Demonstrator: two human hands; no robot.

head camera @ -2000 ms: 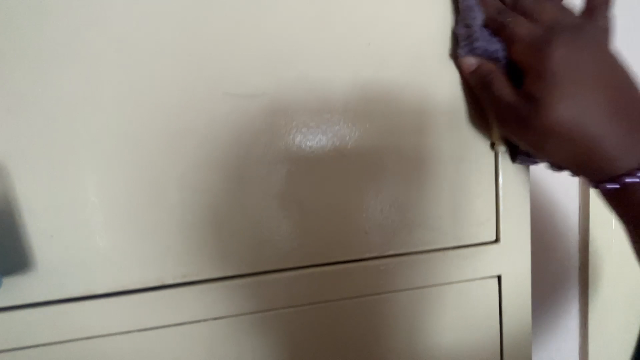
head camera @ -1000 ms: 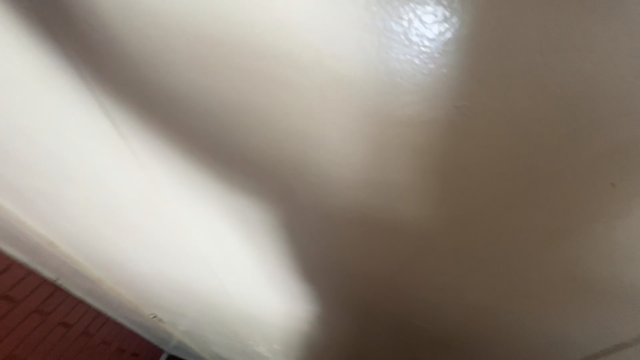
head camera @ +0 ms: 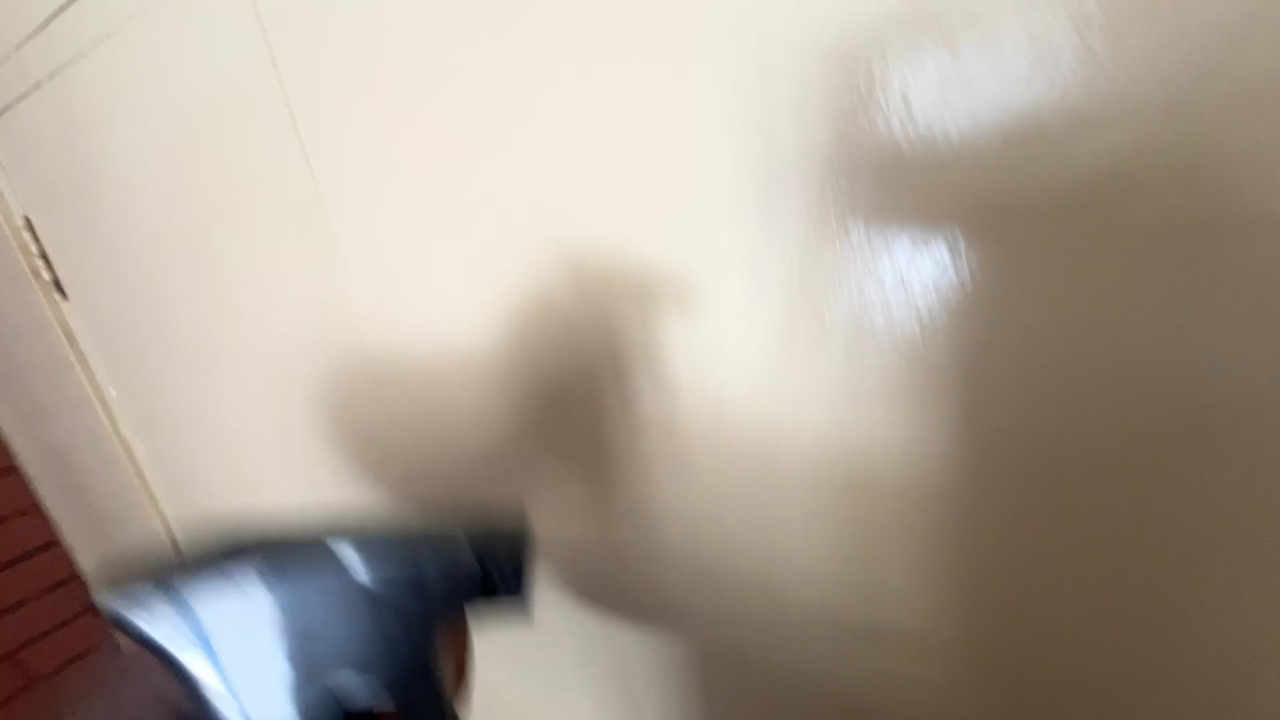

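The black trigger head of a spray bottle [head camera: 340,620] is at the lower left, blurred, its nozzle pointing right. My left hand [head camera: 125,675] is wrapped around it, mostly cut off by the frame's bottom; a bit of finger shows by the trigger. Behind it stands a cream-painted, glossy cabinet door [head camera: 600,150], with soft shadows of a hand and the bottle across it. Bright reflections lie on its right part. My right hand is out of view.
A hinge [head camera: 42,257] sits on the door's left edge, beside a pale frame strip [head camera: 60,400]. Red brickwork [head camera: 35,590] shows at the far lower left. Thin dark seam lines cross the upper left corner.
Two seconds ago my right hand held a dark purplish cloth against the cream surface at upper right; it has left view. The spray head has come in at lower left. The view has swung strongly.
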